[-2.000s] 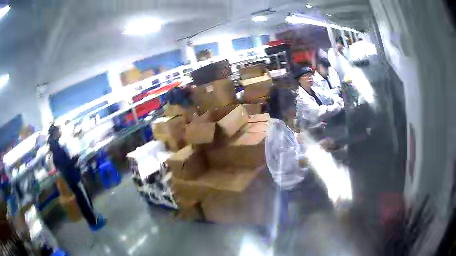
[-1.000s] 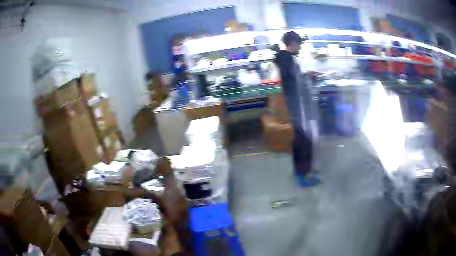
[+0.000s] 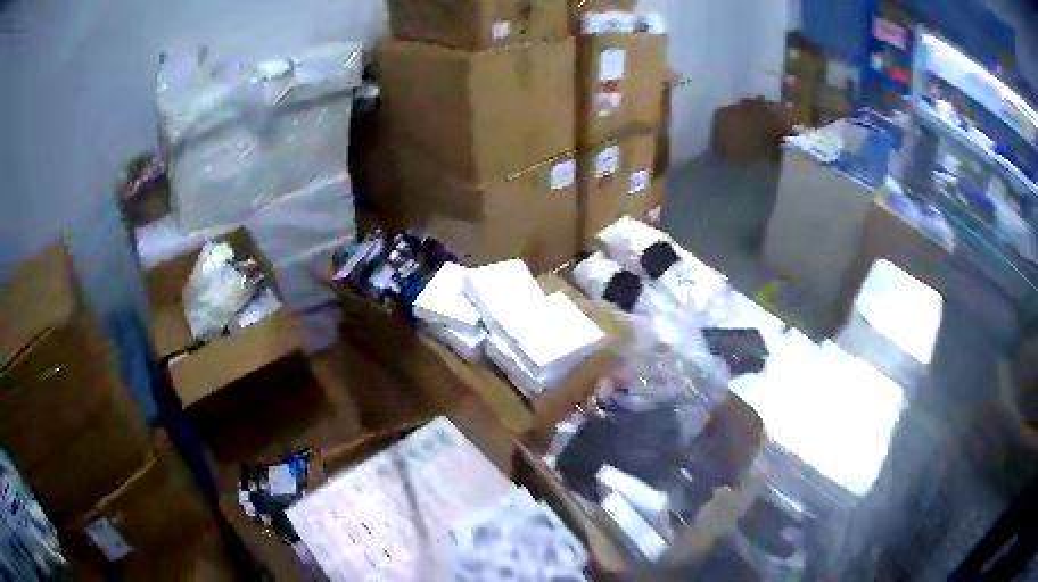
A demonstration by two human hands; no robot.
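No hand is in the picture. Nearest in front of me is a pale printed sheet or tray [image 3: 393,500] with faint marks in rows, lying on an open carton. A grey-white patterned pile [image 3: 518,542] overlaps its right side. Plain white boxes [image 3: 529,324] lie piled in an open carton behind. To the right, an open carton holds a dark bagged item [image 3: 632,449] and a white box [image 3: 633,508] under clear plastic. Small dark-blue-white packs [image 3: 273,489] lie at the sheet's left edge.
Tall brown cartons [image 3: 478,125] stand against the wall, beside a plastic-wrapped white stack [image 3: 262,142]. An open carton [image 3: 239,358] with a crumpled bag is at left. More small packs [image 3: 398,267] lie behind. White goods [image 3: 825,409] and a lit bench [image 3: 979,148] are at right.
My view has swung left and down from the room to the cartons. The standing person and the blue stool or bin have left the picture. The cartons and white boxes appear nearer.
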